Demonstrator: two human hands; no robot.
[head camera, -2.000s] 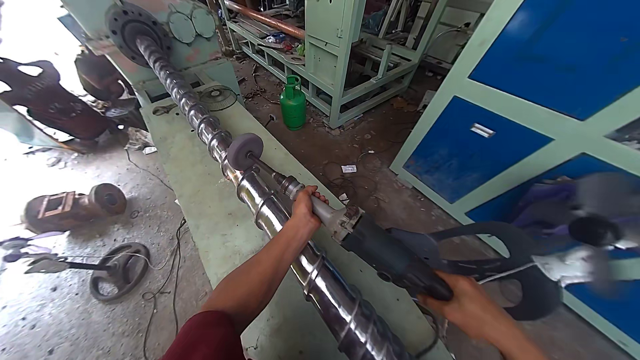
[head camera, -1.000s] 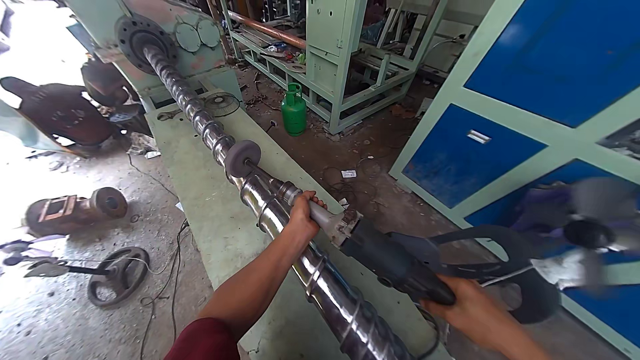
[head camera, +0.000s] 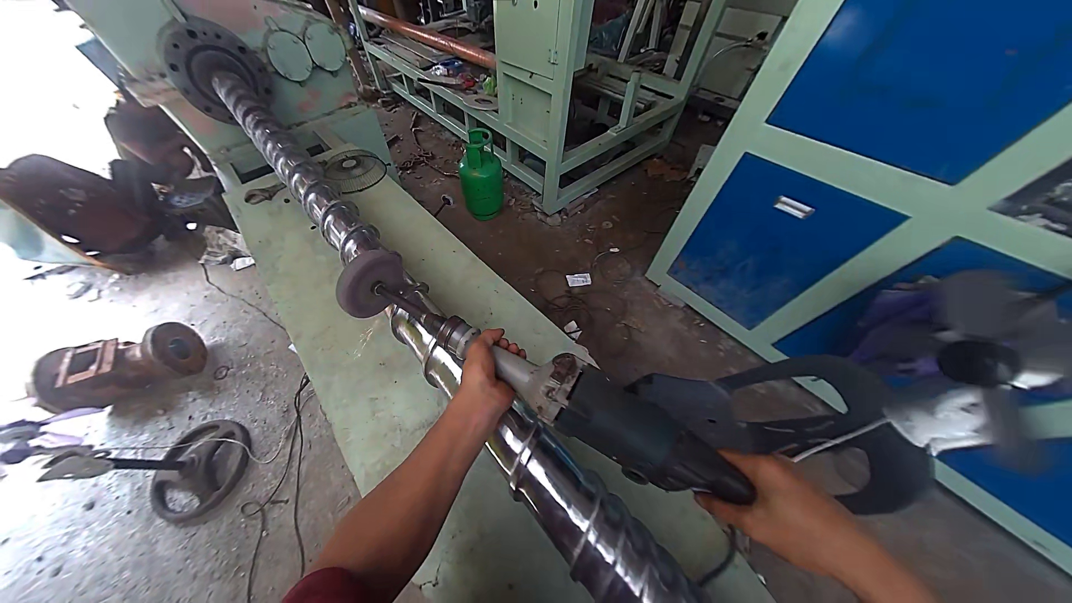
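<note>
A long polished steel extruder screw (head camera: 544, 465) runs diagonally above a pale green machine bed, its far end in a round flange (head camera: 216, 70). My left hand (head camera: 487, 377) is wrapped around the grey neck of a long electric grinder (head camera: 636, 427), over the screw. My right hand (head camera: 770, 494) grips the black rear handle. At the tool's far end, a thick grinding wheel (head camera: 368, 283) meets the screw near a flight. Faint sparks fly down and left from below the wheel.
Beside the bed stands a green gas cylinder (head camera: 481, 176). A pedestal fan (head camera: 976, 360) is at the right before blue panels (head camera: 787, 239). At the left lie a rusty motor (head camera: 117, 364) and a fan base (head camera: 201, 471), with cables (head camera: 297, 444) nearby.
Both hands keep their hold on the grinder. The wheel stays at about the same stretch of the screw. Sparks now show below it.
</note>
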